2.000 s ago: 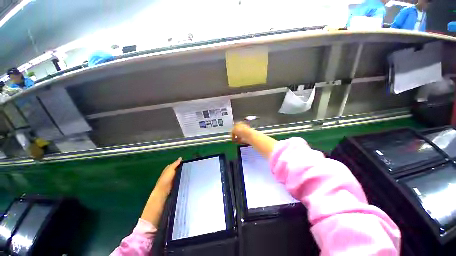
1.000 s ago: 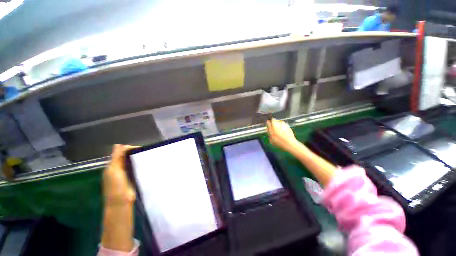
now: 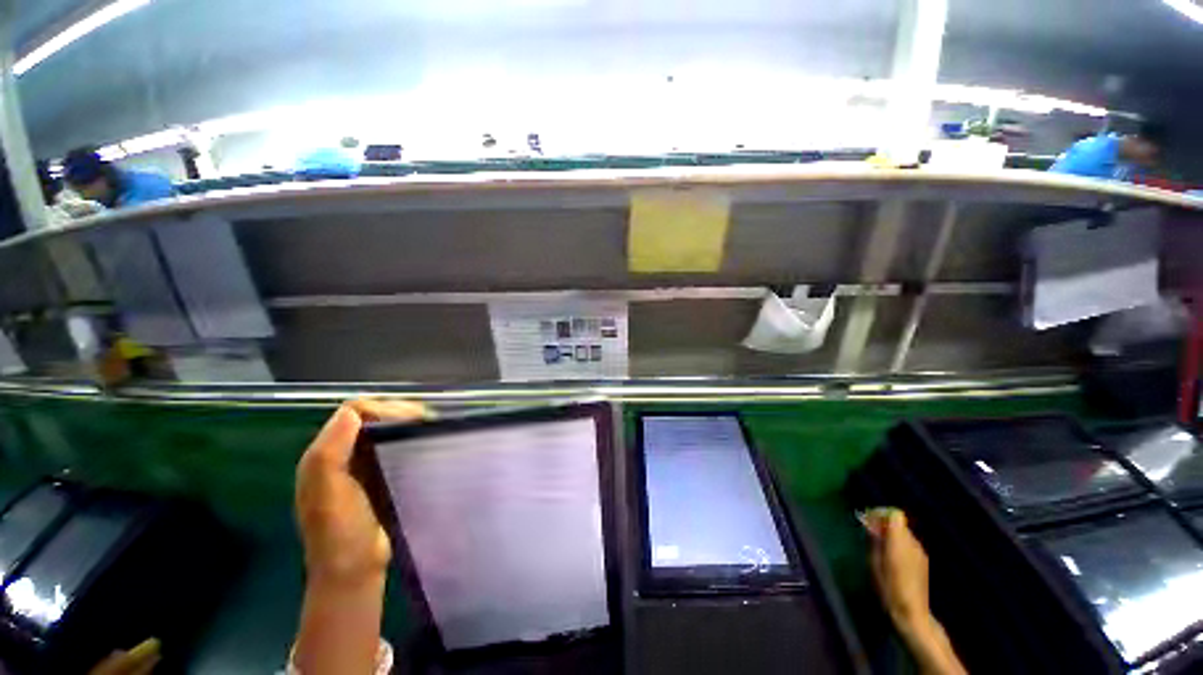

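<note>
My left hand (image 3: 346,508) grips the upper left edge of a tablet (image 3: 508,521) with a lit white page, raised and tilted above the left half of the black tray (image 3: 739,633). A second tablet (image 3: 712,495), also lit white, lies in the tray's right pocket. My right hand (image 3: 904,567) is right of the tray, away from both tablets, fingers together. A tiny pale spot shows at its fingertips; whether it is a held thing cannot be told.
Stacked trays with glossy tablets (image 3: 1042,521) stand at right, and another stack (image 3: 79,567) at left. Fingers of an unclear hand (image 3: 128,659) show at the lower left edge. A grey partition (image 3: 422,251) runs behind the green bench (image 3: 277,442).
My left hand has lifted the left tablet from the tray since the first frame and still holds it. My right hand has moved from the tablets' upper edge down and right.
</note>
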